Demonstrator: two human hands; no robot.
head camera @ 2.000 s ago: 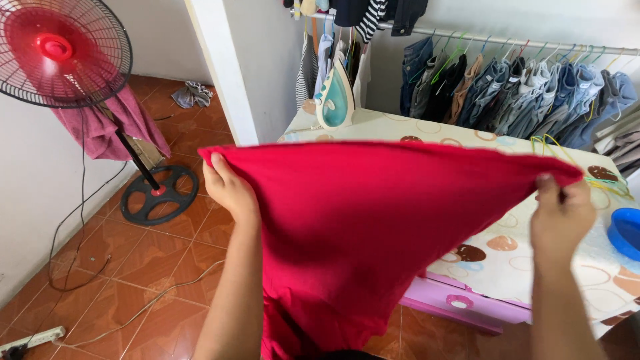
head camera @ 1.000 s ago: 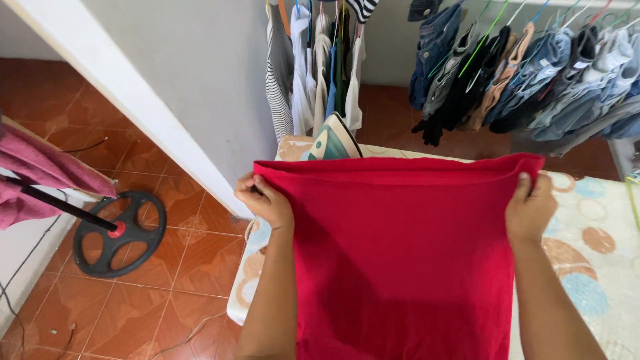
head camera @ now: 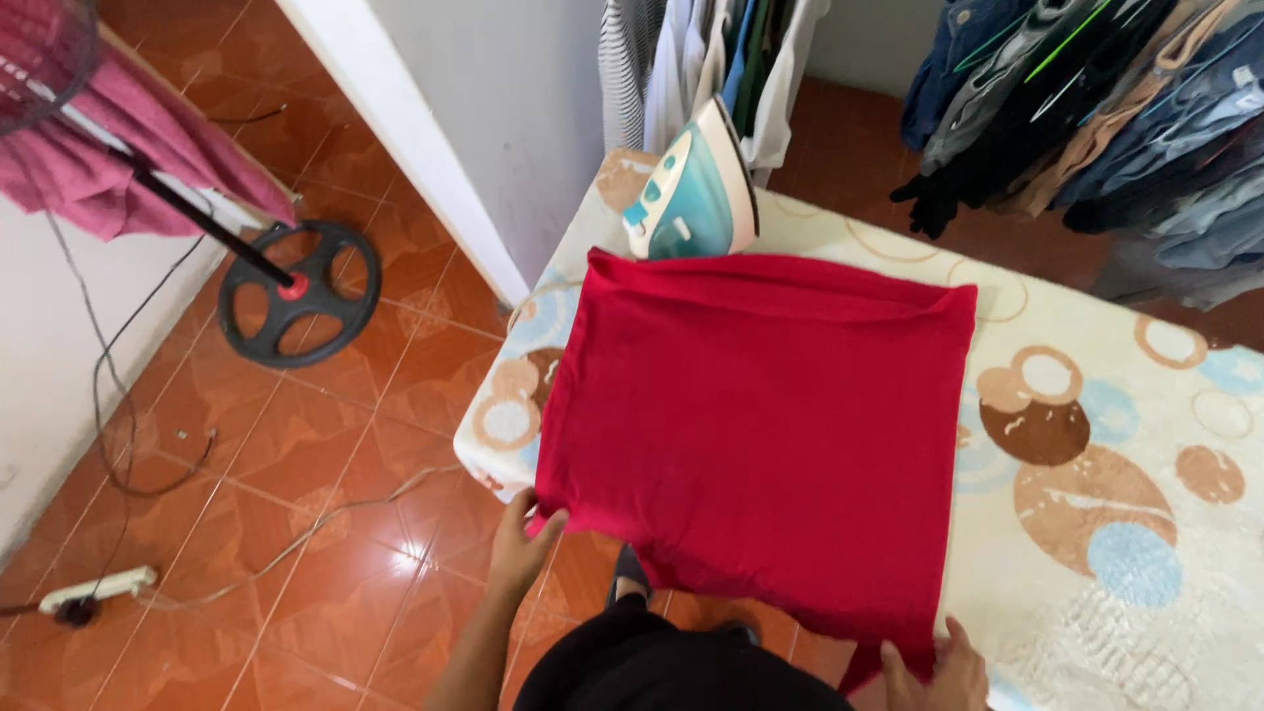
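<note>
A red cloth garment [head camera: 760, 405] lies spread over the corner of a table with a patterned cover [head camera: 1076, 474], its near part hanging past the edge. My left hand [head camera: 528, 538] pinches the garment's left side near the table corner. At its lower right, my right hand [head camera: 933, 667] has thumb and fingers around the cloth near the table's front edge. A teal and cream clothes iron [head camera: 696, 188] stands on its heel just beyond the garment's far edge.
Clothes on hangers [head camera: 731, 69] hang behind the iron, and jeans [head camera: 1165, 128] hang at the back right. A fan's round base [head camera: 299, 293] stands on the tiled floor at left. A power strip [head camera: 99, 590] and cords lie there too. A wall edge [head camera: 415, 148] rises beside the table.
The red garment, held up by its far edge between both hands before, now lies on the table. Both hands have moved from its far corners to its near side. The view has tilted down.
</note>
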